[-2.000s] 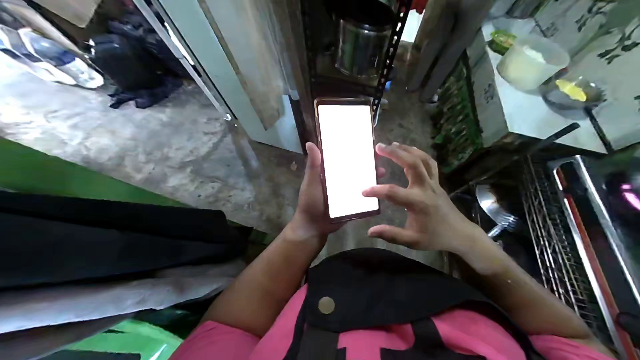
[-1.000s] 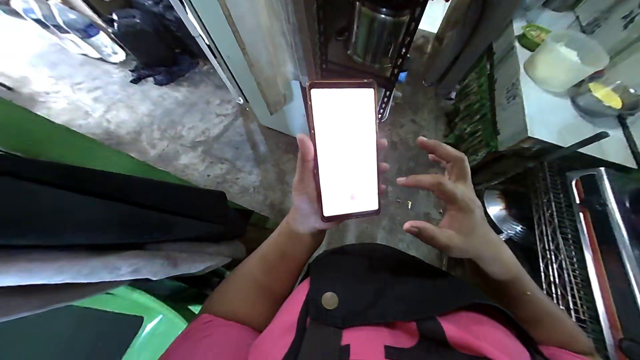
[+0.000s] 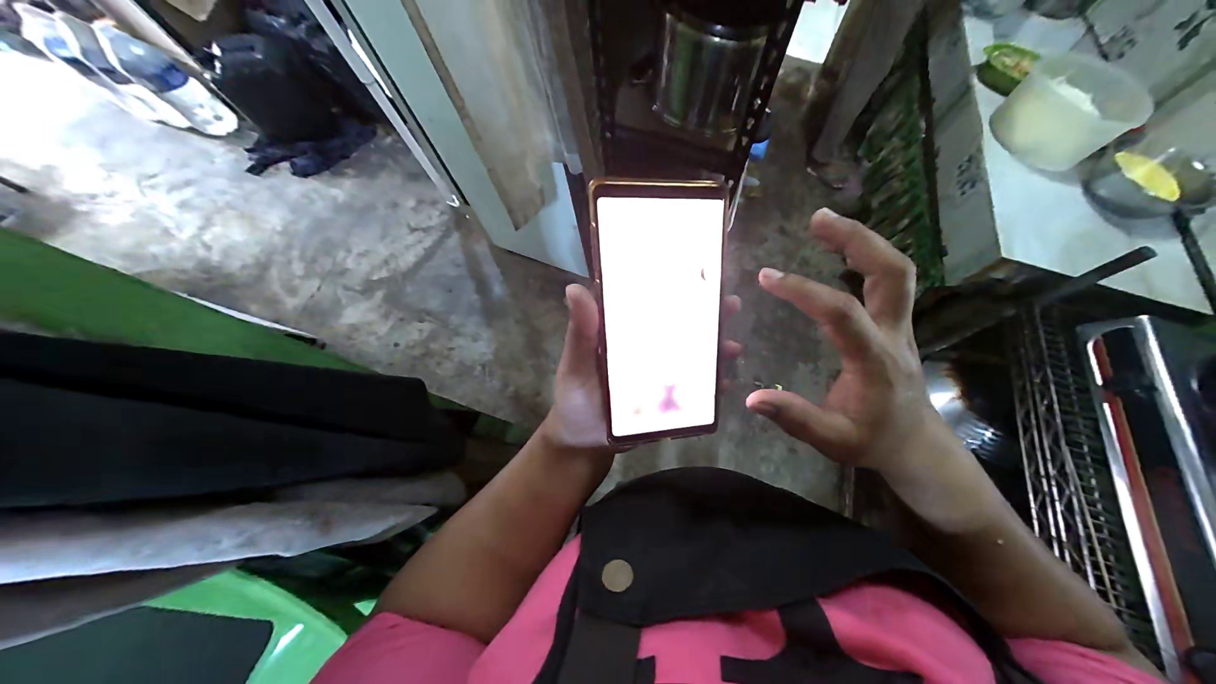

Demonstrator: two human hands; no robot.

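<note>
A smartphone (image 3: 660, 309) in a reddish-brown case is upright in front of my chest, its screen glowing almost fully white with a faint pink patch near the bottom. My left hand (image 3: 581, 380) grips it from the left and behind, thumb along the left edge and fingertips showing past the right edge. To the right of the phone, apart from it, my right hand (image 3: 855, 351) hovers with fingers spread and slightly curled, holding nothing.
At the right stand a white counter (image 3: 1035, 214) with a plastic tub (image 3: 1069, 114) and a pan (image 3: 1130, 185), and a gas stove (image 3: 1149, 456) beside a wire rack (image 3: 1064, 456). Ahead is a dark shelf with a metal-lidded container (image 3: 708, 71). Dark cloth (image 3: 190, 418) hangs at the left.
Two seconds ago my right fingers were at the phone's screen; they are now off to its right. The screen was plain white and now shows a faint pink patch.
</note>
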